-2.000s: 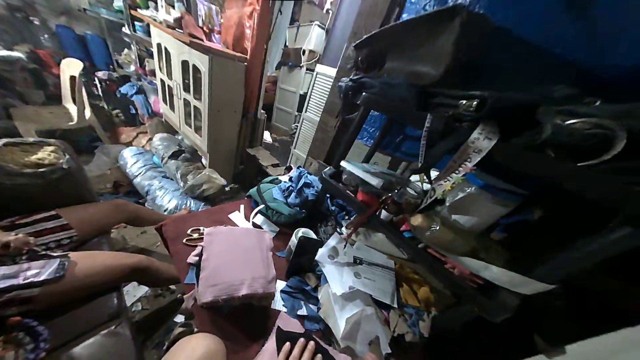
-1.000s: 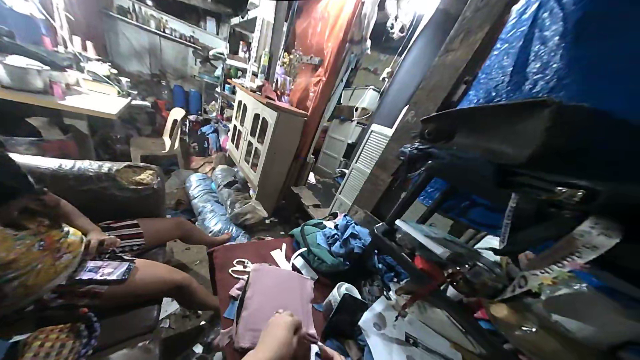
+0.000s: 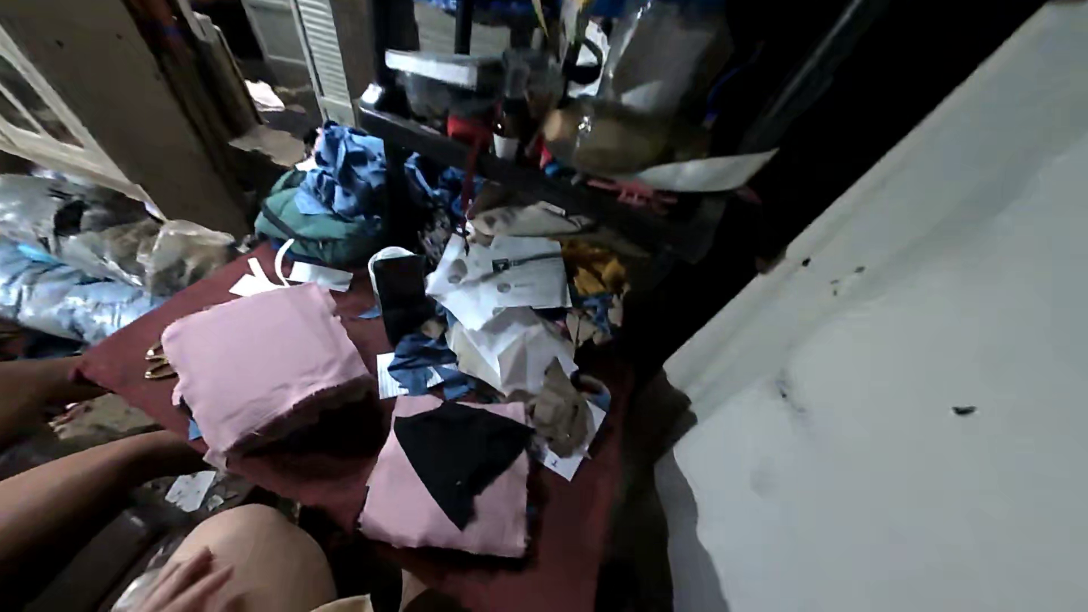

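My left hand (image 3: 189, 585), blurred at the bottom left edge, lies by a bare knee with its fingers apart and nothing seen in it. My right hand is not in view. Up and right of the left hand, a thick stack of pink fabric pieces (image 3: 263, 361) sits on a dark red surface (image 3: 557, 569). A smaller pink fabric stack (image 3: 408, 501) lies to its right, with a black pointed fabric piece (image 3: 463, 450) on top. Gold-coloured scissors handles (image 3: 158, 361) show at the large stack's left edge.
Another person's legs (image 3: 93, 484) reach in from the left. White paper sheets (image 3: 510, 276), blue scraps (image 3: 421, 361) and a green bag (image 3: 314, 225) crowd the far side. A dark shelf rail (image 3: 527, 174) crosses behind; a large pale panel (image 3: 892, 382) stands at right.
The view has swung right and down. A hand that was over the large pink stack a second ago is gone from it. The smaller pink stack with black fabric now shows fully.
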